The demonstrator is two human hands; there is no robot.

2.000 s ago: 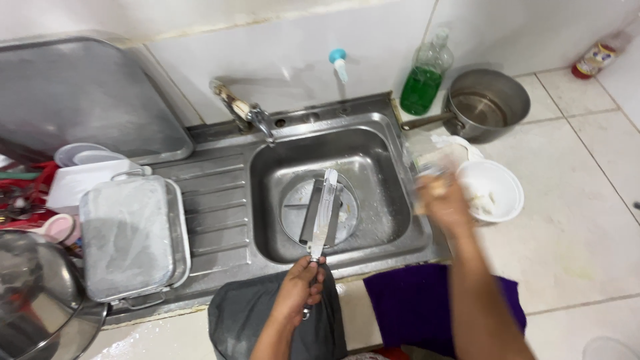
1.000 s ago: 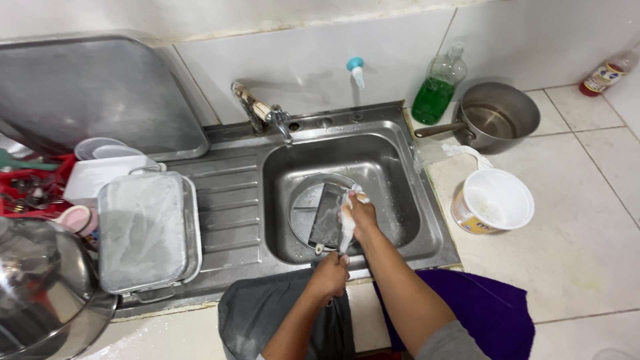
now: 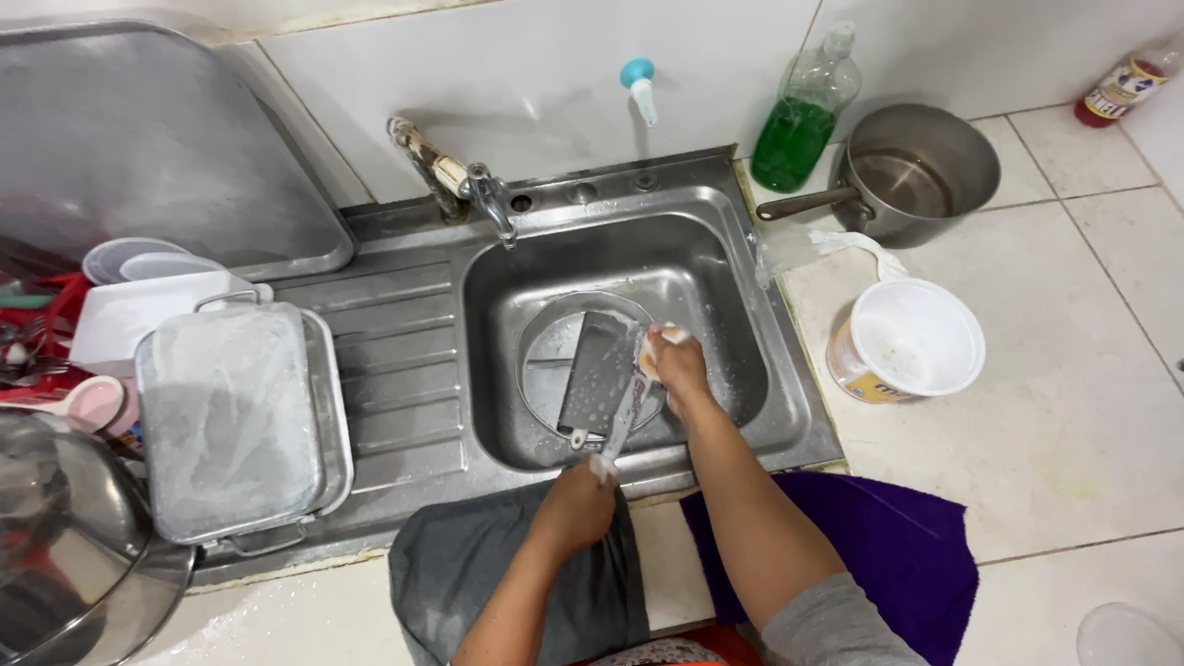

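Observation:
My left hand (image 3: 575,509) grips the handle of a long flat metal utensil, likely a spatula or knife, whose soapy blade (image 3: 633,398) points up and away over the steel sink (image 3: 731,370). Pressed to the upper part of that blade is a pale, sudsy sponge or cloth (image 3: 659,350), held by my right hand (image 3: 683,370). Below them in the basin lies a round metal piece (image 3: 546,356), with a dark rectangular metal tool (image 3: 592,375) resting on it, wet with droplets. The faucet (image 3: 490,203) stands behind the basin.
Stacked metal pans (image 3: 231,425) sit on the drainboard, beside a large steel pot (image 3: 65,546) and a red utensil basket (image 3: 55,342). A saucepan (image 3: 911,176), a green liquid bottle (image 3: 795,139) and a white plastic tub (image 3: 916,338) stand to the right. Grey (image 3: 518,573) and purple (image 3: 879,555) cloths hang in front.
Two seconds ago my right hand was beside the white tub; it has moved left to the utensil over the sink. My left hand has kept hold of the handle.

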